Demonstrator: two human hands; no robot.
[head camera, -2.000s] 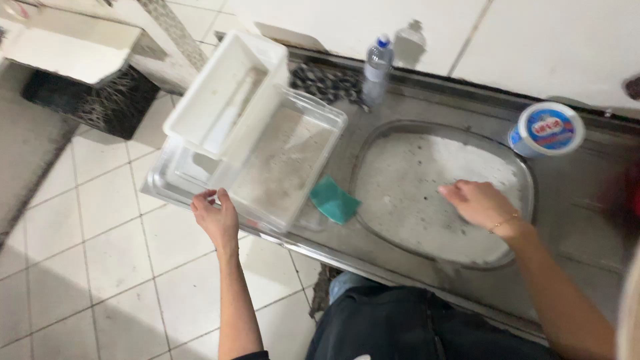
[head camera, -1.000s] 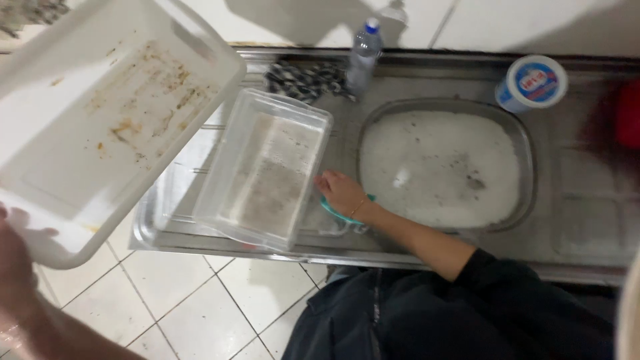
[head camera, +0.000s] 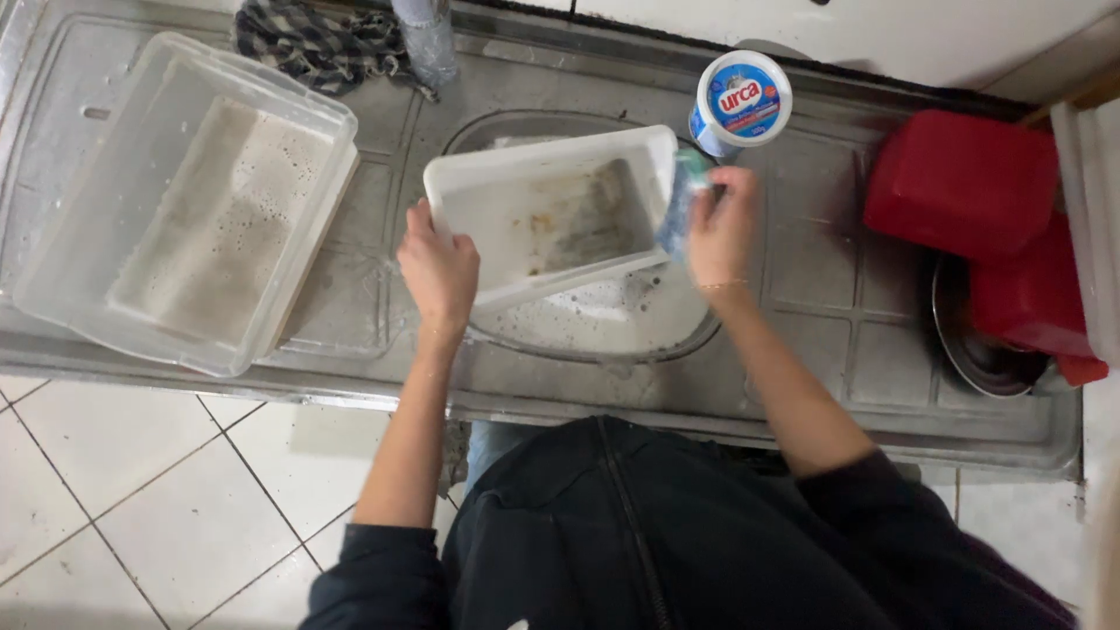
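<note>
My left hand (head camera: 437, 267) grips the left end of a white plastic bin (head camera: 499, 236), tilted over the sink basin (head camera: 604, 337) of cloudy, sudsy water. Brown and dark stains mark the bin's inside. In my right hand (head camera: 724, 227) is a blurred blue and green sponge or cloth (head camera: 678, 214), against the bin's right end. A blue and white Urca tub (head camera: 744, 101) stands just behind that hand. To the left, a clear plastic bin (head camera: 306, 262) with murky water in it rests on the steel counter.
A checkered cloth (head camera: 319, 48) and a plastic bottle (head camera: 426, 44) are at the back left. On the right lie red plastic containers (head camera: 962, 188) and a dark round pan (head camera: 980, 350). The steel counter's front edge (head camera: 560, 411) runs before my body.
The white bin has moved from the left to over the sink, in my left hand. My right hand has come from beside the clear bin to the white bin's right end. The view has shifted.
</note>
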